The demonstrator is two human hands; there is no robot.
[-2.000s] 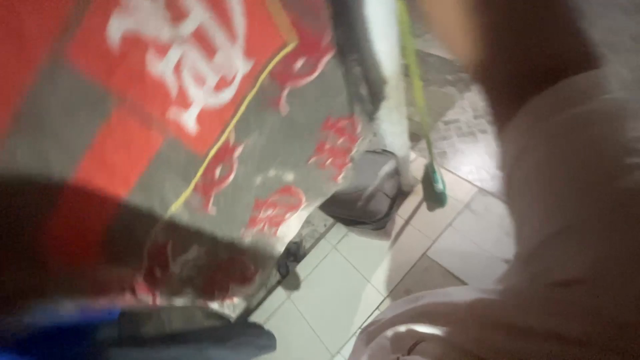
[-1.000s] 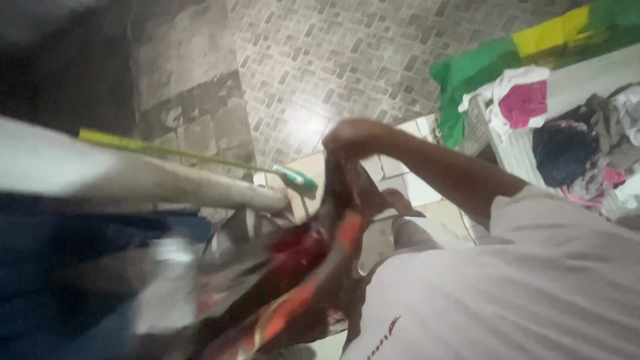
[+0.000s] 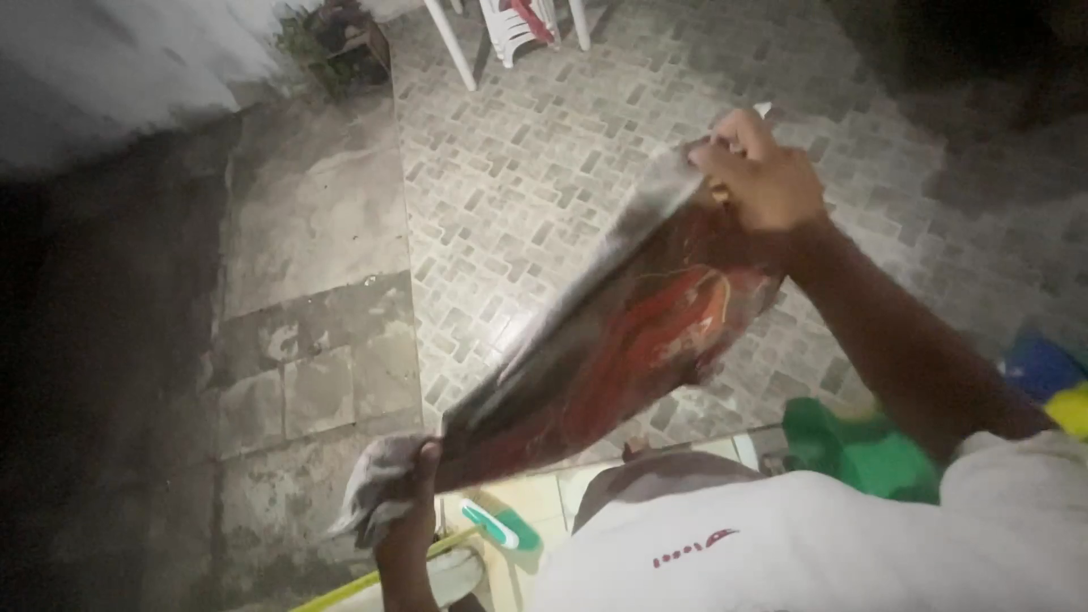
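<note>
A red and dark patterned cloth [image 3: 620, 357] is stretched diagonally between my two hands. My left hand [image 3: 408, 476] grips its lower left end, with a bunched greyish part of cloth beside the fingers. My right hand [image 3: 765, 178] holds the upper right corner, fingers closed on it, with a ring showing. The cloth sags in folds between them, over the tiled floor. Motion blur hides its finer pattern.
Below lies a green and white broom head [image 3: 501, 523] with a yellow handle [image 3: 348, 591]. A green cloth [image 3: 858, 450] is at lower right, a blue cloth [image 3: 1041, 365] beyond it. White plastic furniture [image 3: 518, 30] and a plant [image 3: 327, 59] stand at the top.
The cloth, bunched and hanging one second ago, is now stretched out between both hands. My right hand is farther from my body. The view has shifted strongly.
</note>
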